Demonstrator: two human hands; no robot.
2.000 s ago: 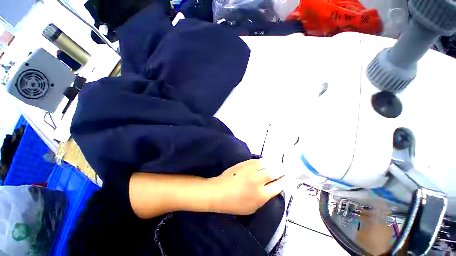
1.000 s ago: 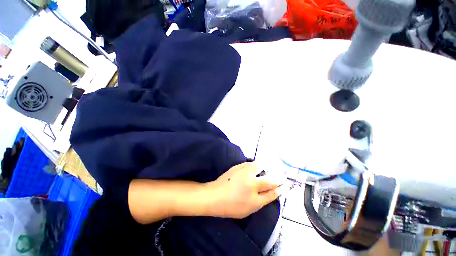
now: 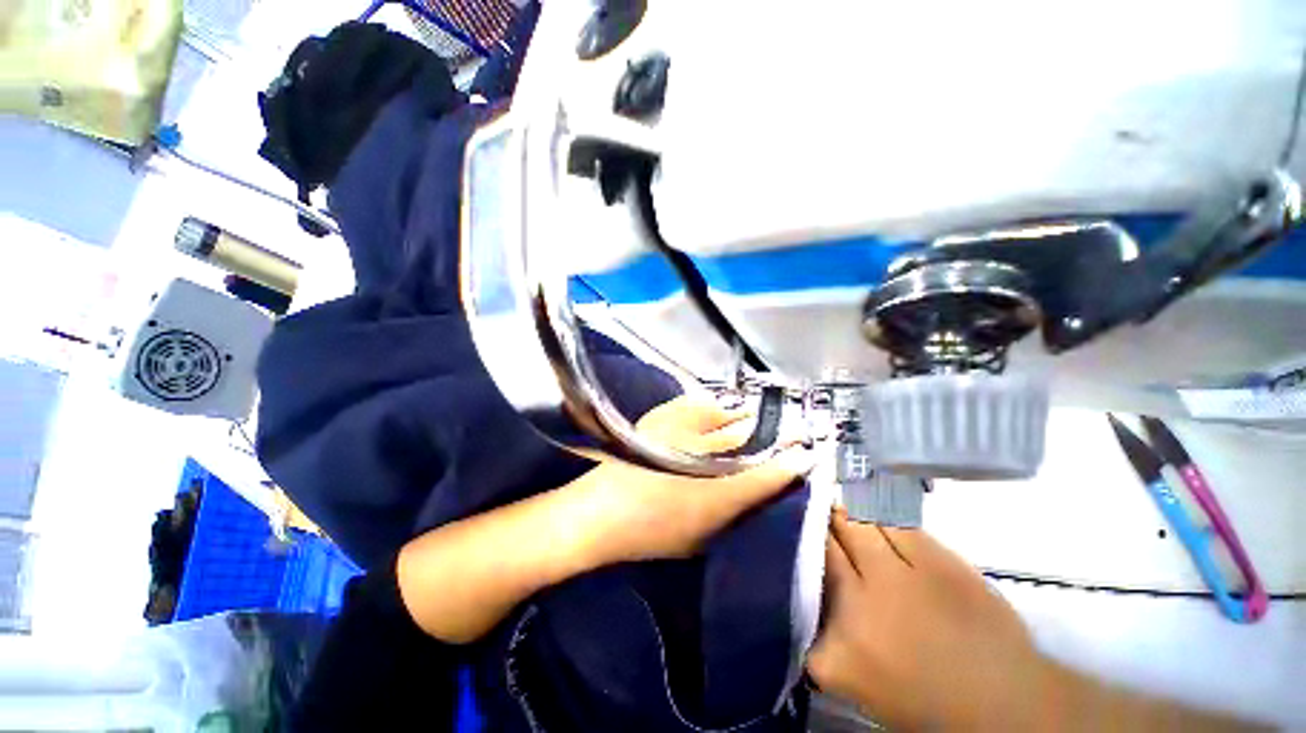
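A navy garment [image 3: 387, 415] lies in a heap left of the needle and hangs down at the bottom, with a pale strip [image 3: 812, 573] along its right edge. My left hand [image 3: 688, 480] lies on the cloth, fingertips by the presser foot [image 3: 766, 415], partly behind the shiny curved guard [image 3: 573, 387]. My right hand [image 3: 917, 616] holds the pale-edged cloth from the right, just below the foot; its fingertips are partly hidden. The white sewing machine head [image 3: 917, 129] with a blue stripe fills the upper right.
Thread snips [image 3: 1196, 523] with blue and pink handles lie on the table at right. A ribbed grey tension knob [image 3: 957, 425] juts out close by. A grey fan box [image 3: 194, 351], a blue crate [image 3: 236, 551] and a clear plastic bag [image 3: 186, 666] are at left.
The view has shifted, so the machine head and guard look larger and nearer. My right hand, earlier mostly hidden behind the guard, now shows at the cloth's edge. The snips have come into view.
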